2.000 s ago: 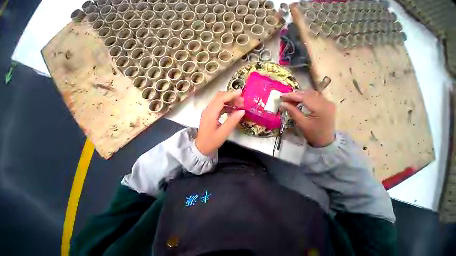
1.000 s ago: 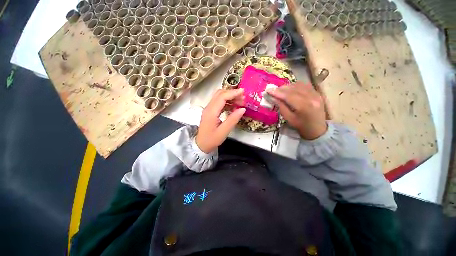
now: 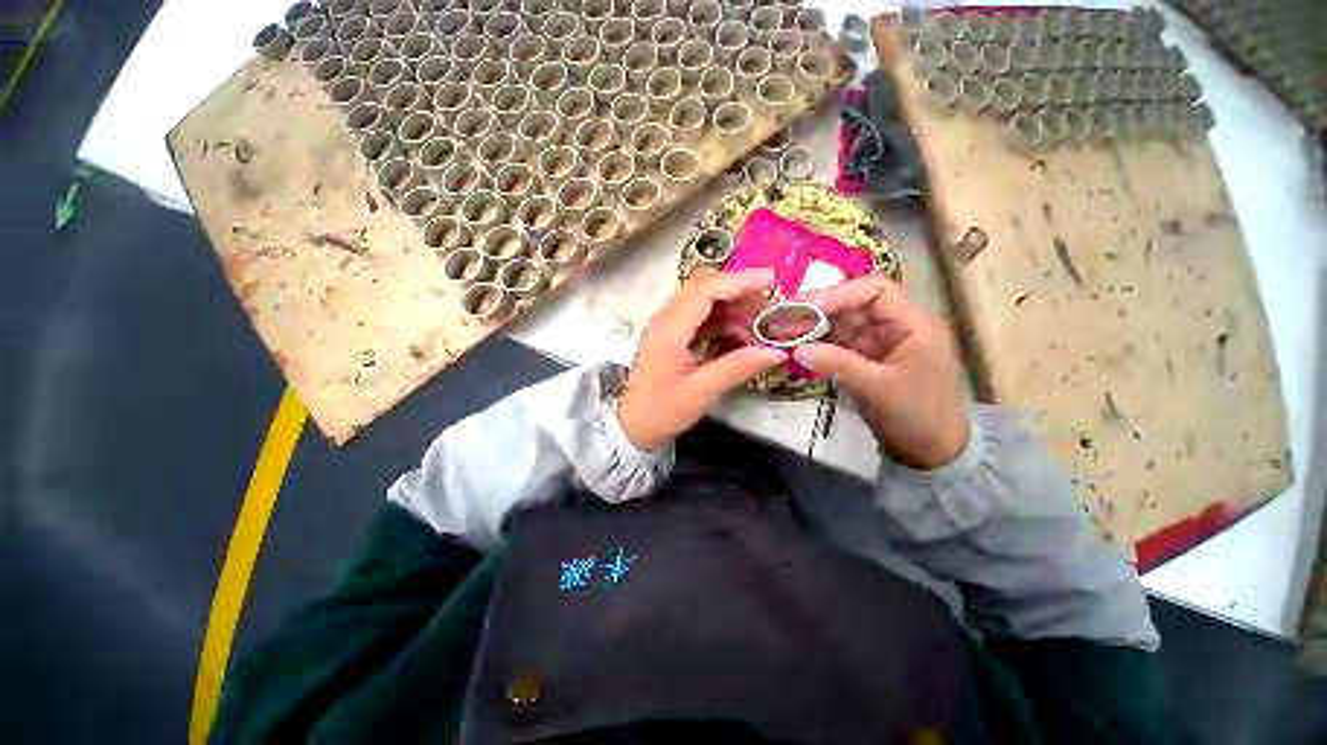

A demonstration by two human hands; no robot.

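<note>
A small pale ring is held between both hands, its opening facing up. My left hand pinches its left side with thumb and fingers. My right hand holds its right side. Beneath and behind it lies a bright pink pad with a small white piece on it. The pad rests on a round mottled yellow and black base, partly hidden by my hands. Another ring stands at the base's upper left.
A wooden board at the left carries dense rows of rings; another board at the right has rings at its far end and a single ring near its left edge. A dark cloth lies between them. A thin dark tool is at the base's near edge.
The white piece has left my right fingers and lies on the pink pad. Both hands have come together and hold a ring up over the pad. The whole view has shifted slightly.
</note>
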